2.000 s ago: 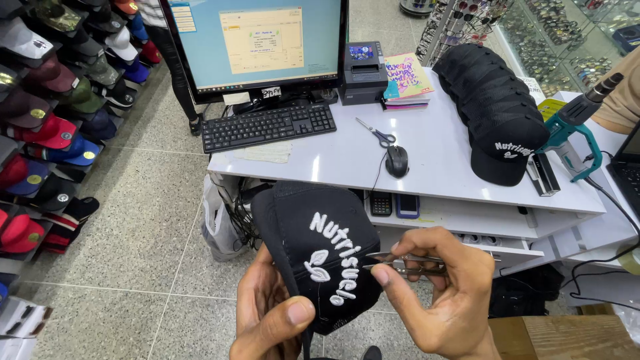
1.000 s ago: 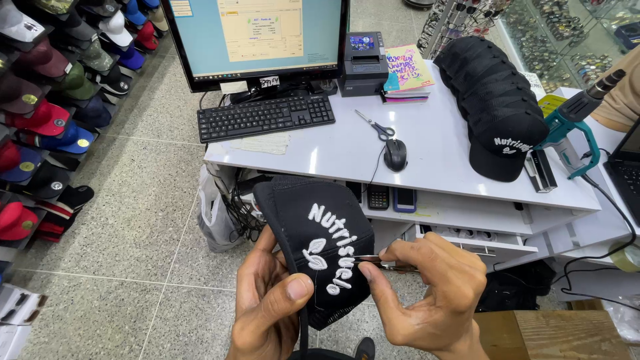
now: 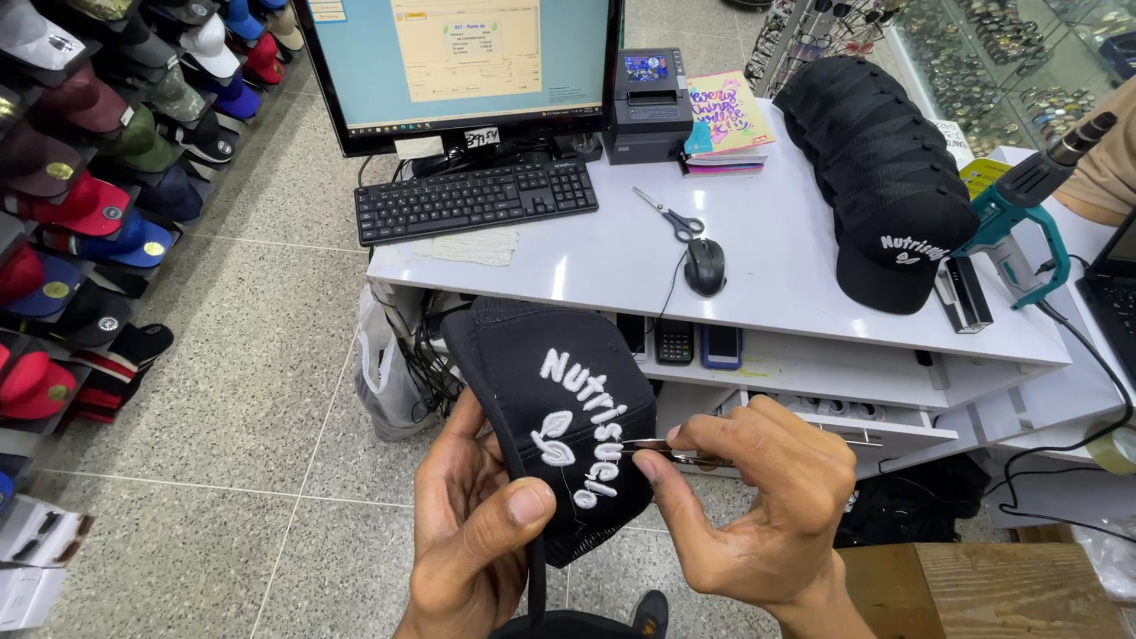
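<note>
My left hand [image 3: 484, 524] holds a black cap [image 3: 524, 382] by its brim, thumb over the brim's edge, with the crown turned to the camera. White raised embroidery [image 3: 557, 438] of lettering and a leaf shape covers the front, and a loose thread hangs near the leaves. Metal tweezers [image 3: 679, 451] are pinched between thumb and index finger of my right hand [image 3: 754, 497]. Their tips meet the lettering near its middle; whether they grip a thread I cannot tell.
A white desk [image 3: 754, 213] carries a keyboard [image 3: 479, 197], scissors [image 3: 679, 219], a mouse [image 3: 705, 266], a receipt printer [image 3: 650, 106], a row of nested black caps [image 3: 879, 160] and a teal heat gun [image 3: 1021, 213]. Cap shelves [image 3: 98, 213] line the left; a wooden box [image 3: 1003, 586] stands lower right.
Between the earlier frames and now, the cap has tilted slightly in my left hand. The tweezers in my right hand stay at the lettering.
</note>
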